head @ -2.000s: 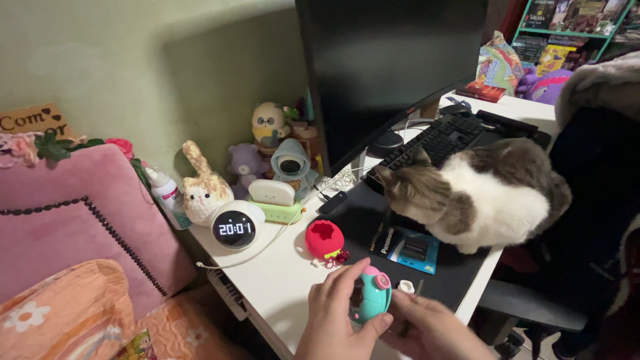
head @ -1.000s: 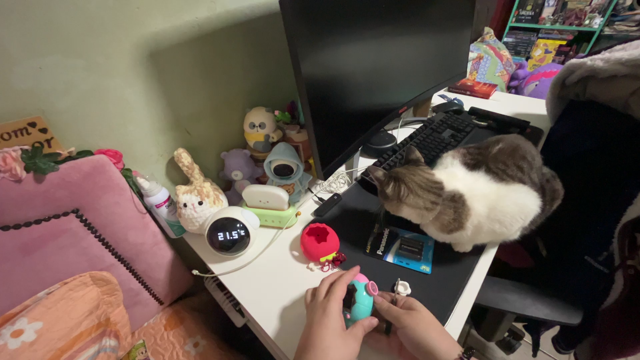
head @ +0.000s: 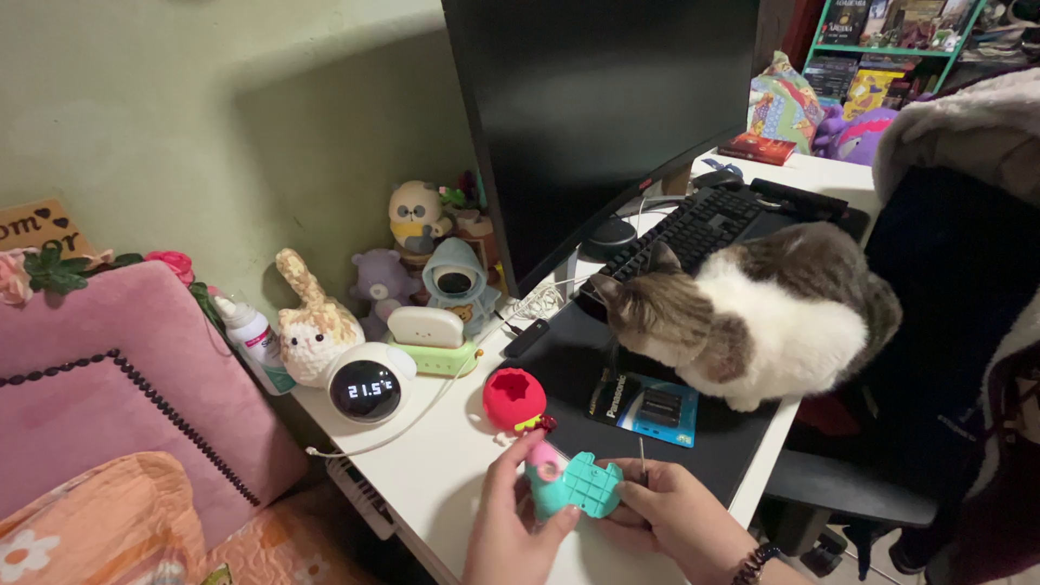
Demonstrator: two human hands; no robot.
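My left hand (head: 520, 512) grips a small teal and pink plastic toy (head: 548, 487) low in the head view. Against the toy's right side, my right hand (head: 662, 504) pinches a teal ribbed plastic cover (head: 593, 485), its grid side facing up. A thin metal shaft (head: 642, 455), perhaps a screwdriver's, also sticks up from my right hand. Just beyond the left fingers sits a round red container (head: 514, 399) with a star-shaped opening. A blister pack of Panasonic batteries (head: 662, 408) lies on the black desk mat (head: 561, 390), beyond my right hand.
A grey and white cat (head: 756, 317) crouches on the mat beside the keyboard (head: 699, 223). The monitor (head: 601, 106) stands behind. Left are a round digital clock (head: 366, 390), its white cable (head: 406, 435), a crocheted cat (head: 317, 333) and a toaster-shaped item (head: 431, 341). A chair armrest (head: 845, 487) is right.
The ribbed teal cover now shows apart from the toy's body, held in my right hand. A small white piece seen by the right hand earlier is no longer visible there.
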